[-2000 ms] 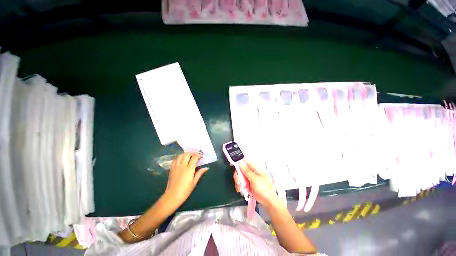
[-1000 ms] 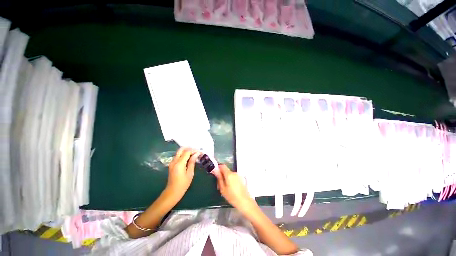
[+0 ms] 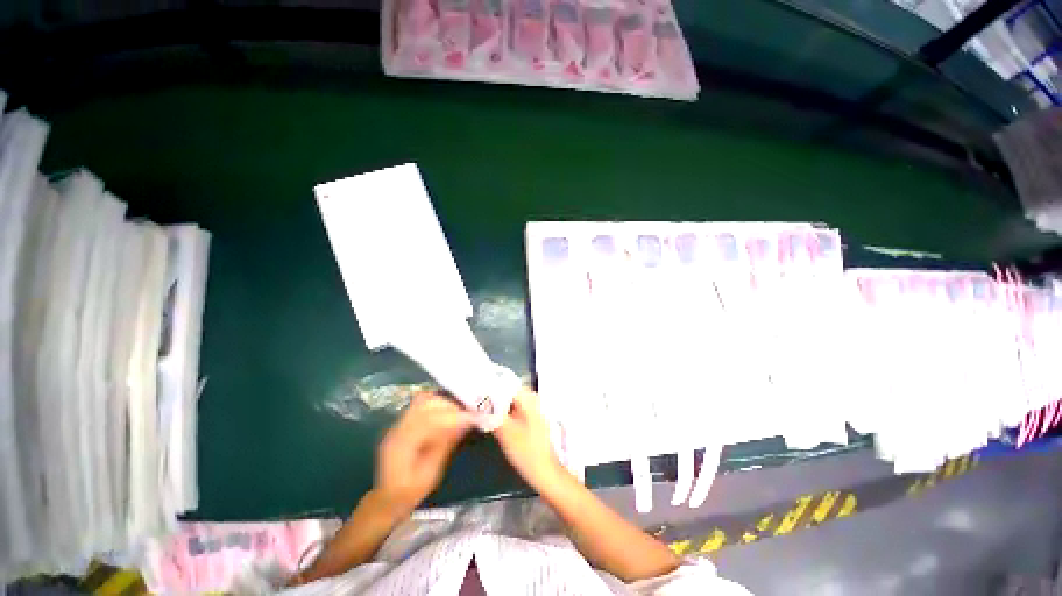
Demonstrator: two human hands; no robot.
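A white protective bag [image 3: 452, 353] runs from the near end of the stack of empty bags [image 3: 390, 250] to my hands. My left hand [image 3: 422, 452] is blurred, its fingers at the bag's near end. My right hand [image 3: 530, 440] holds the bag's near end from the right, where the smartwatch is mostly hidden under white film and fingers. The packing tray [image 3: 687, 338] lies to the right with rows of bagged watches, grey squares at the far ends. Pale straps [image 3: 687, 475] hang over its near edge.
Another tray of bagged watches [image 3: 943, 349] adjoins on the right. A tray of pink items [image 3: 542, 47] lies at the bench's far side. Tall stacked white trays [image 3: 99, 373] stand at the left. Pink pieces in clear film [image 3: 239, 553] are low beside the near bench edge.
The smartwatch has gone from in front of the bag to mostly hidden at its near end. Both hands have come together, and the bag now stretches away from the stack toward me.
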